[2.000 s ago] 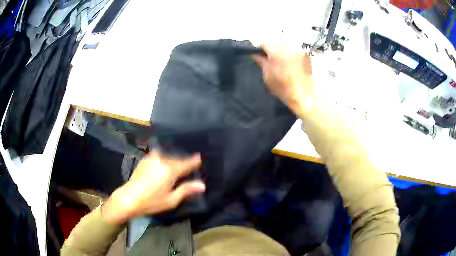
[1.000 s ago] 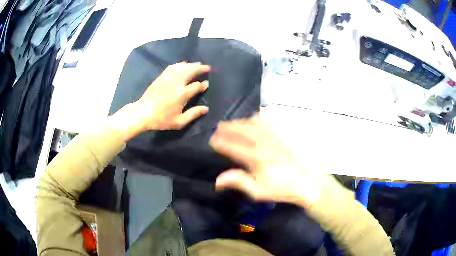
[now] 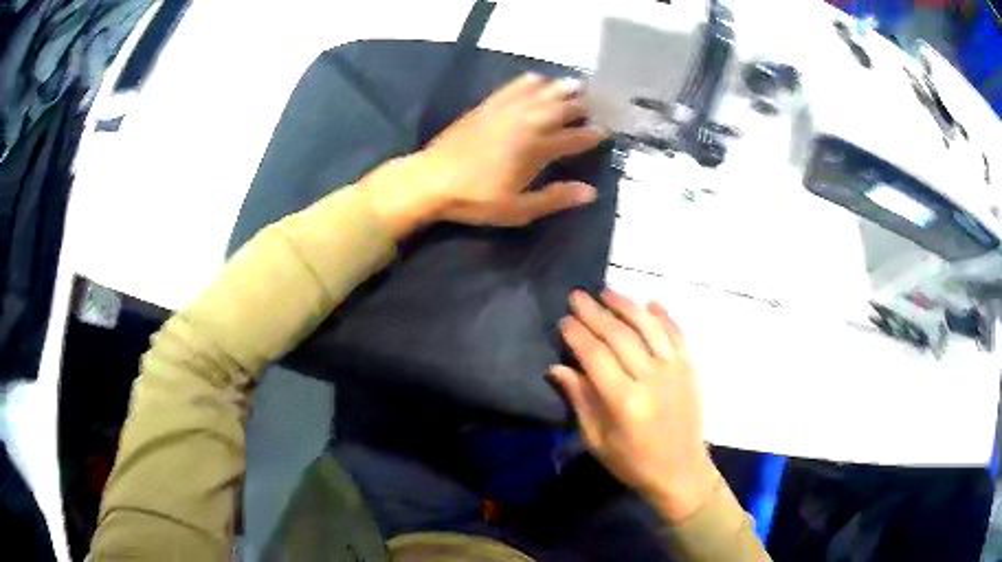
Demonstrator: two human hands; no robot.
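Note:
A black fabric piece (image 3: pixel 472 296) with rounded corners lies on the white table and hangs over its front edge. A narrow black webbing strap (image 3: pixel 475 24) sticks out from its far edge. My left hand (image 3: pixel 511 154) lies on the fabric near its far right part, fingers spread and pointing at the sewing head. My right hand (image 3: pixel 632 384) rests at the fabric's near right edge, fingers slightly apart; its fingertips touch the edge, and I cannot tell if they pinch it. The fabric's right edge lies beside the presser foot area (image 3: pixel 703 143).
The white sewing machine with its dark control panel (image 3: pixel 901 198) stands at the right. Dark and grey cut pieces (image 3: pixel 44 143) are heaped at the far left. A flat dark rectangle (image 3: pixel 151 44) lies on the left table edge. The table (image 3: pixel 791 395) ends near my lap.
The fabric has moved right, up against the sewing head. My left hand has moved right and farther away over it. My right hand has moved right to the fabric's near right edge.

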